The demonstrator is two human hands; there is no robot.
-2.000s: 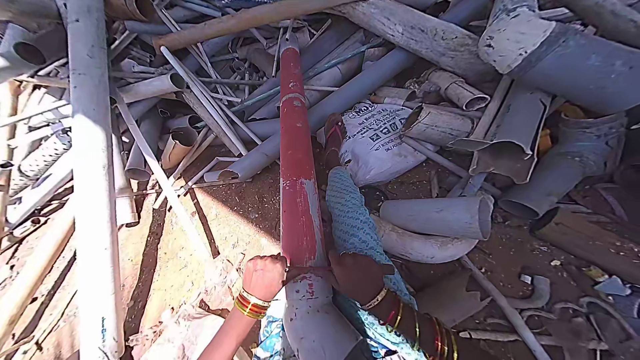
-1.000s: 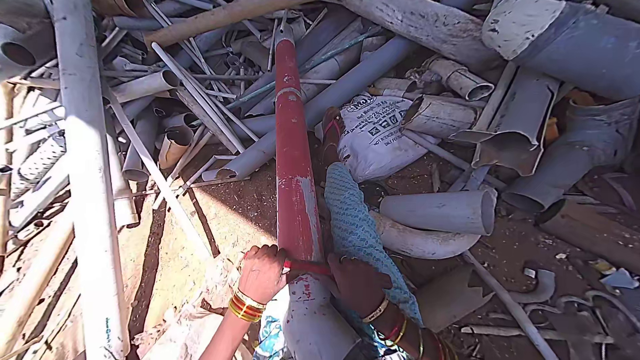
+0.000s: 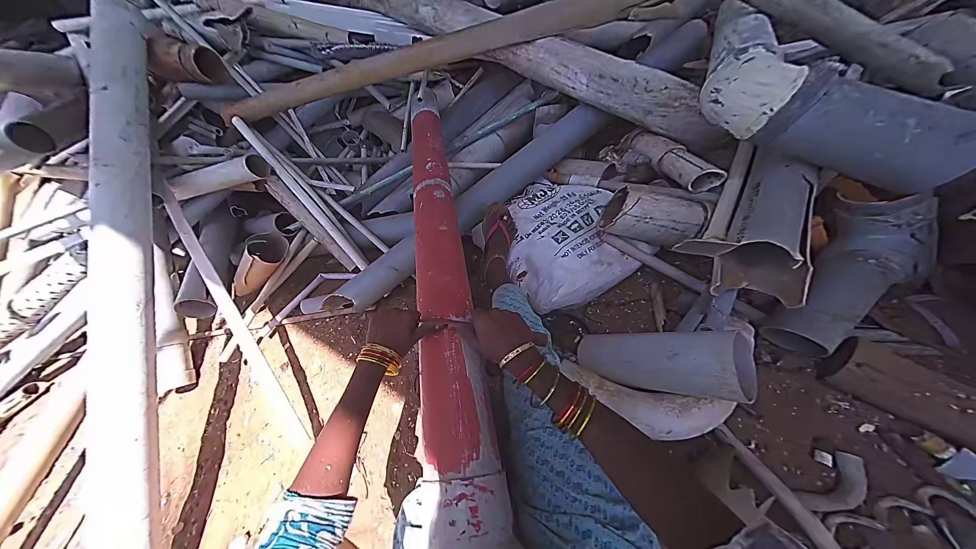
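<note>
A red-coated plastic pipe [image 3: 444, 267] runs lengthwise away from me, its near end whitish with red smears. My left hand [image 3: 393, 329] is closed at the pipe's left side on one end of a thin, narrow blade or strip [image 3: 444, 323] that lies across the pipe. On the right side my right hand [image 3: 507, 334] grips the other end. Its exact kind is not clear. Patterned blue cloth [image 3: 564, 457] covers my leg beside the pipe, and my foot [image 3: 499, 229] in a red-strapped sandal rests farther off.
Many discarded grey and white pipes lie piled ahead. A long white pipe [image 3: 120, 290] stretches along the left. A printed white sack [image 3: 568, 244] lies beyond my right hand, with a short grey pipe [image 3: 663, 364] nearer. Broken pipe pieces [image 3: 839, 484] litter the ground at lower right.
Both hands have moved forward along the red pipe, away from me, with the strip still between them. More of the pipe's near part now shows behind them.
</note>
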